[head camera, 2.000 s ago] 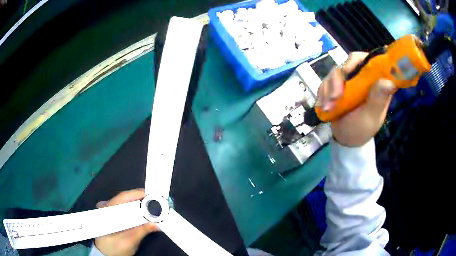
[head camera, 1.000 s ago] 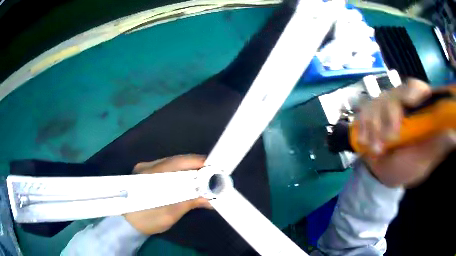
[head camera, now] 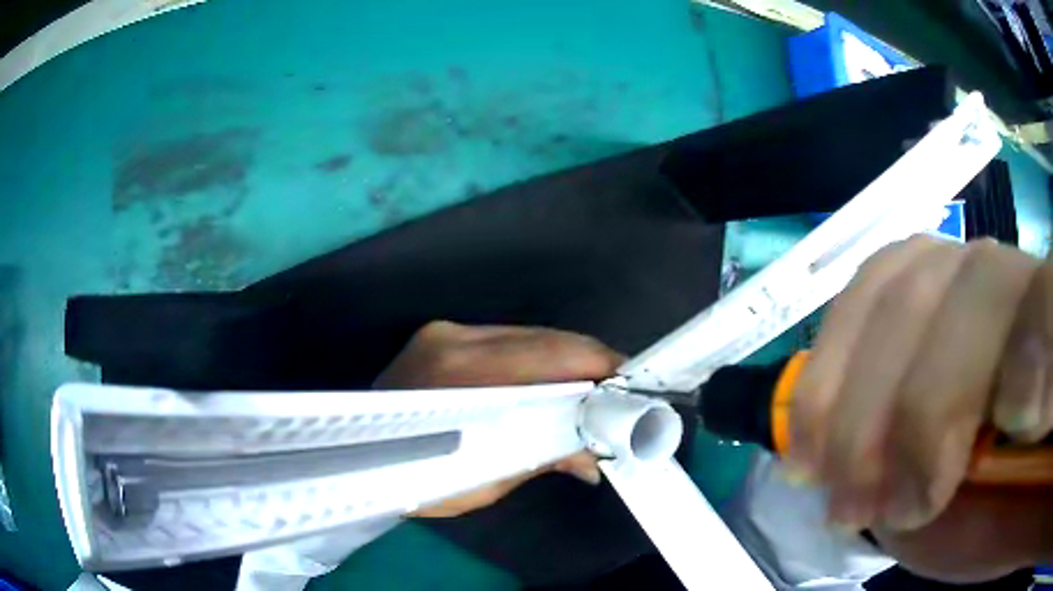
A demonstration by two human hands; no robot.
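The white three-leg base is tilted, with the ribbed hollow side of its left arm showing. Its round hub stands open at the centre. My left hand holds the base from behind, beside the hub; part of the hand is hidden by the left arm. My right hand grips the orange electric screwdriver, its black nose pointing left at the side of the hub. The tip is too small to tell whether it touches.
The black Y-shaped fixture lies behind and under the base on the teal mat. A blue parts bin shows at the upper right, with a black slotted tray partly hidden below it.
The base has tilted so its hub side and ribbed underside show more. The right hand has brought the screwdriver from the feeder to the hub. The view has shifted left.
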